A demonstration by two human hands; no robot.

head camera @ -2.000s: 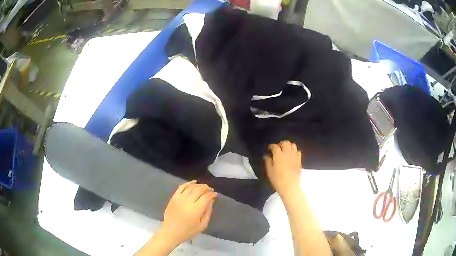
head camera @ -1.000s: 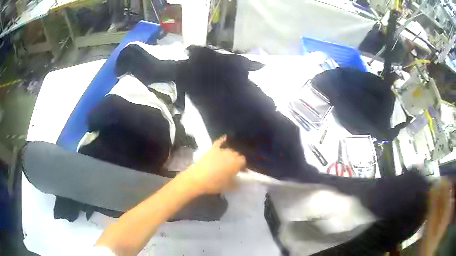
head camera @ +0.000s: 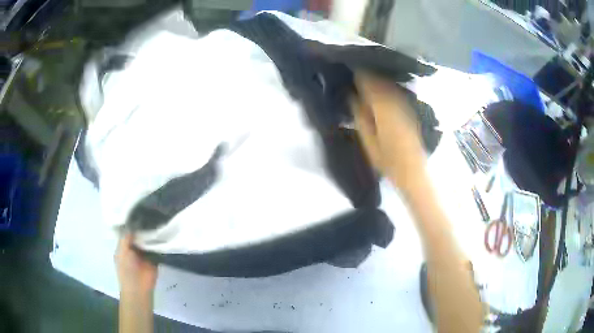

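The black garment with white lining [head camera: 260,143] is spread lining side up over most of the table, and it is blurred. A black band runs along its near edge. My left hand [head camera: 135,260] is at its near left corner, with the fingers closed on the edge. My right hand [head camera: 384,120] is over the black part at the upper right; it is motion-blurred, and whether it grips the cloth cannot be told. The grey pressing board is hidden.
Red-handled scissors [head camera: 499,235] lie at the right beside a silver iron-shaped plate [head camera: 525,224]. A metal tray [head camera: 480,140], a dark cloth piece [head camera: 531,153] and a blue bin [head camera: 505,78] are behind them. A dark object partly shows by my right forearm.
The garment has been turned over, from black side up to white lining up, and now covers the board. My left hand has moved to the near left, my right hand to the upper right.
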